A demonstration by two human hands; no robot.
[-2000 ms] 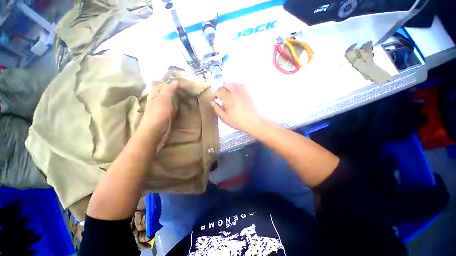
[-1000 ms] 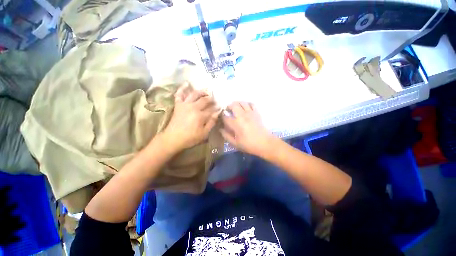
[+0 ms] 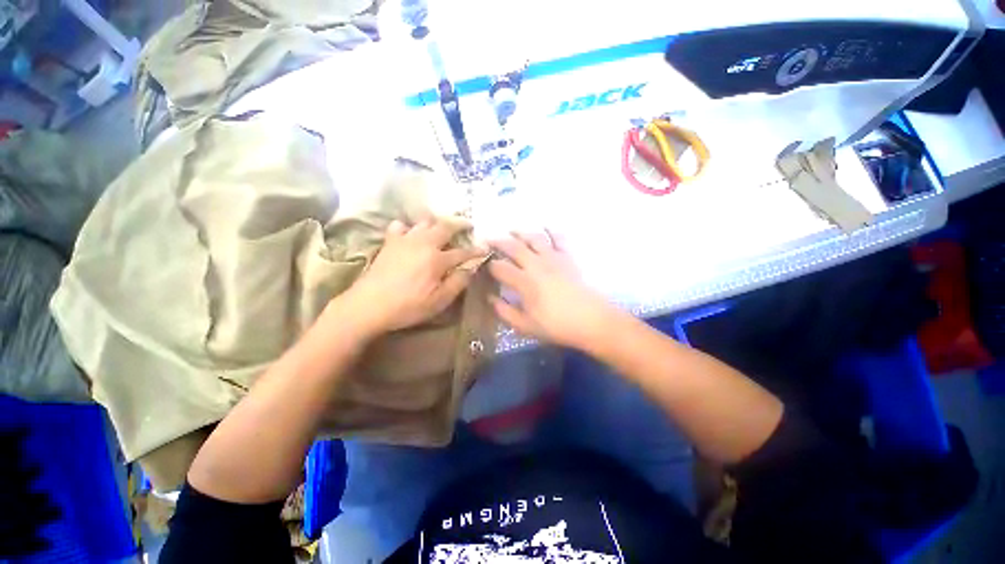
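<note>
The khaki garment (image 3: 209, 253) lies in a large heap at the left of the table and hangs over its front edge. My left hand (image 3: 413, 275) rests on it and pinches its edge near the needle area. My right hand (image 3: 540, 286) is at the garment's right edge, its fingertips close to those of my left hand. The edge between the fingertips is small and overexposed. The presser foot and needle (image 3: 472, 167) are just beyond my hands; whether cloth is under the foot cannot be told.
The white JACK sewing machine (image 3: 601, 99) spans the back. Red and yellow handled snips (image 3: 665, 156) lie on its bed. Cut tan pieces (image 3: 824, 185) lie right, beside a dark parts tray (image 3: 895, 161). A second khaki bundle (image 3: 237, 55) is back left. Blue crates (image 3: 55, 474) stand below.
Compared with two seconds ago, my left hand has moved right and flattened over the cloth. Both hands are lower, farther from the needle. Since one second ago they have shifted only slightly.
</note>
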